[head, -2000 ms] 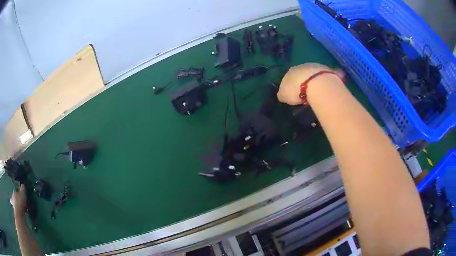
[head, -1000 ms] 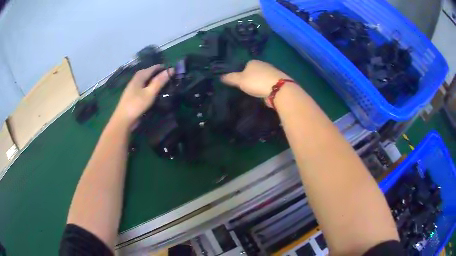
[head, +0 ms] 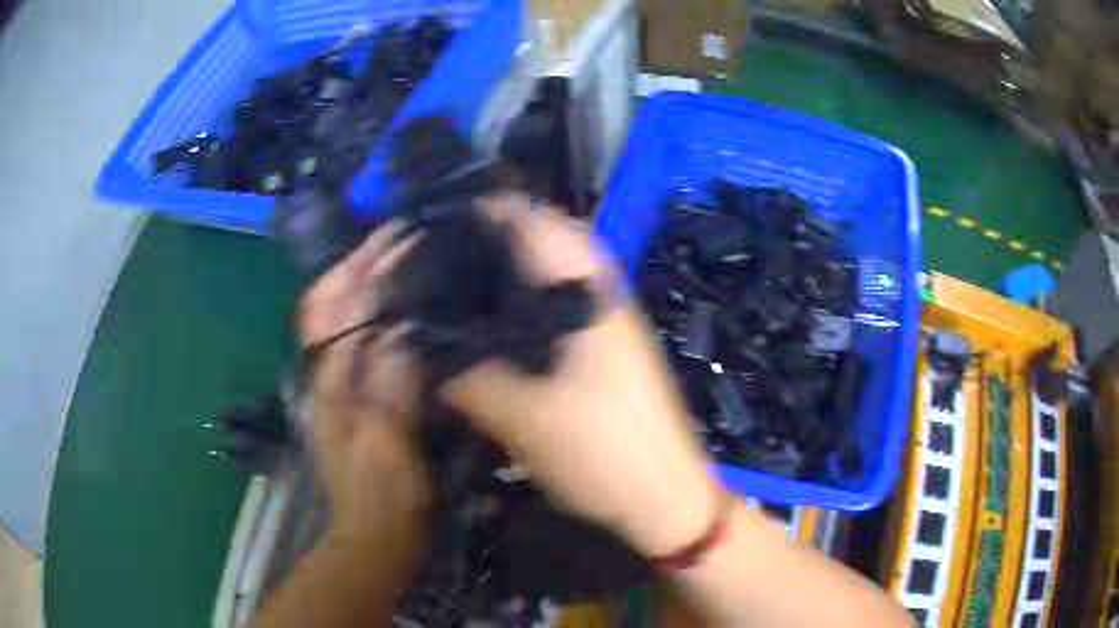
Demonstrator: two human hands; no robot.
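Note:
My left hand and my right hand are bare, close together and blurred. Between them they hold a bunch of black power adapters with thin cords. Other black adapters show below and around my hands, and some seem to hang at the left. A blue basket heaped with adapters is just right of my hands. Another blue basket with adapters is at the upper left, partly behind the held bunch. My right wrist has a red band.
The green belt runs along the left beside a pale wall. Orange test trays with socket rows lie at the lower right. Cardboard boxes stand at the back. The green floor has a yellow-striped line.
The view has swung right, towards the baskets and trays. My hands have gathered adapters from the belt and lifted them in a bunch.

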